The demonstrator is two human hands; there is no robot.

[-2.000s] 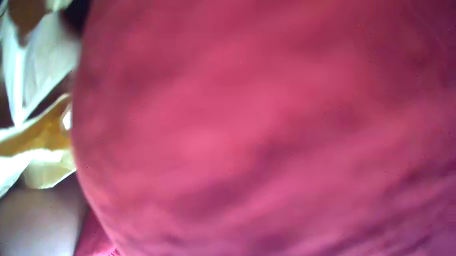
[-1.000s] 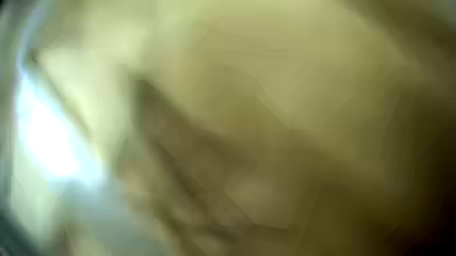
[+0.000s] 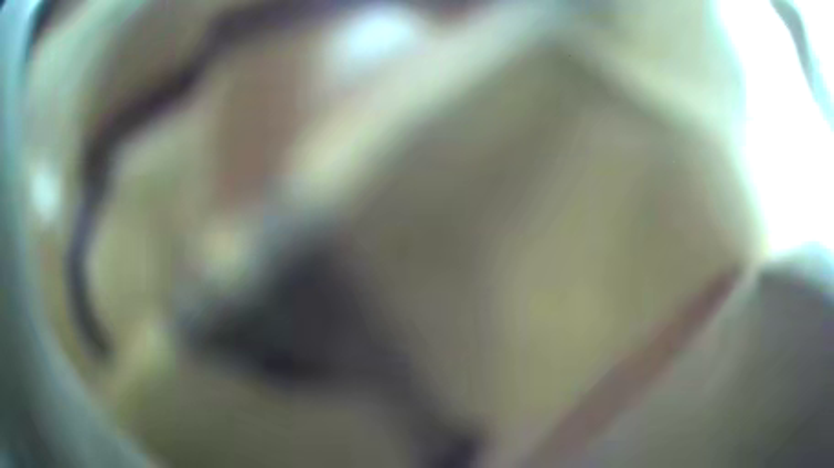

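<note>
A pale yellow-beige surface [image 3: 585, 238], soft and folded in look, fills most of the view very close to the lens; it may be cloth, but the blur hides what it is. A dark blurred shape [image 3: 302, 311] lies left of centre and runs down to the bottom edge. A thin dark curved band [image 3: 87, 210] runs along the left and top. No hand can be made out in the blur.
A glaring white area [image 3: 796, 137] is at the upper right, with a grey surface [image 3: 796, 366] below it. A reddish strip [image 3: 640, 366] runs diagonally at the lower right. A brownish-pink patch [image 3: 256, 128] is at the upper left.
The red fabric that filled the view two seconds ago is gone, and yellowish surfaces fill it. Since one second ago the bright glare has shifted from the left to the right.
</note>
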